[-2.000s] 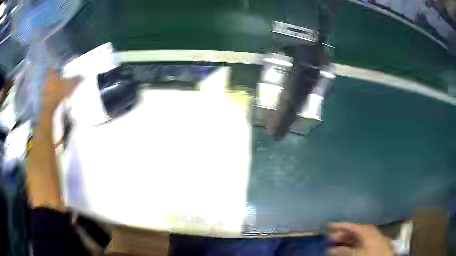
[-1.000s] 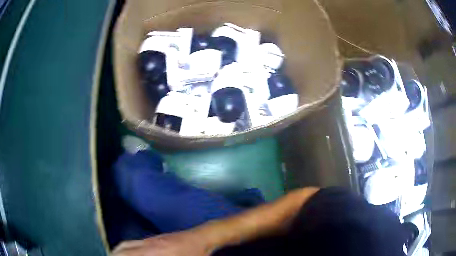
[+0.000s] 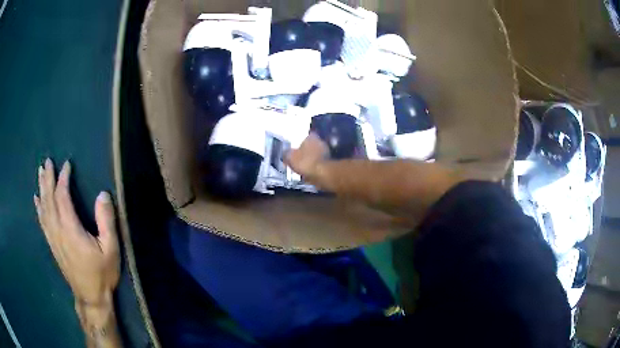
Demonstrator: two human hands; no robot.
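Several white-and-black dome cameras lie jumbled in an open brown carton (image 3: 462,88). My right hand (image 3: 309,160) reaches into the carton from the right. Its fingers are closed at the white bracket of the lower-left dome camera (image 3: 234,160); the fingertips are partly blurred. Another dome camera (image 3: 335,134) lies just above the hand, black ball showing. My left hand (image 3: 78,238) is open and empty, palm down with fingers spread, over the dark green bench at the left.
A second brown carton (image 3: 591,224) at the right holds more dome cameras (image 3: 561,139). The bench's pale edge (image 3: 121,170) curves down between my left hand and the near carton. Blue-clothed legs show below the carton.
My right arm has moved from below the carton into it, hand now at a camera's bracket. My left hand has come into view on the bench. The carton appears larger.
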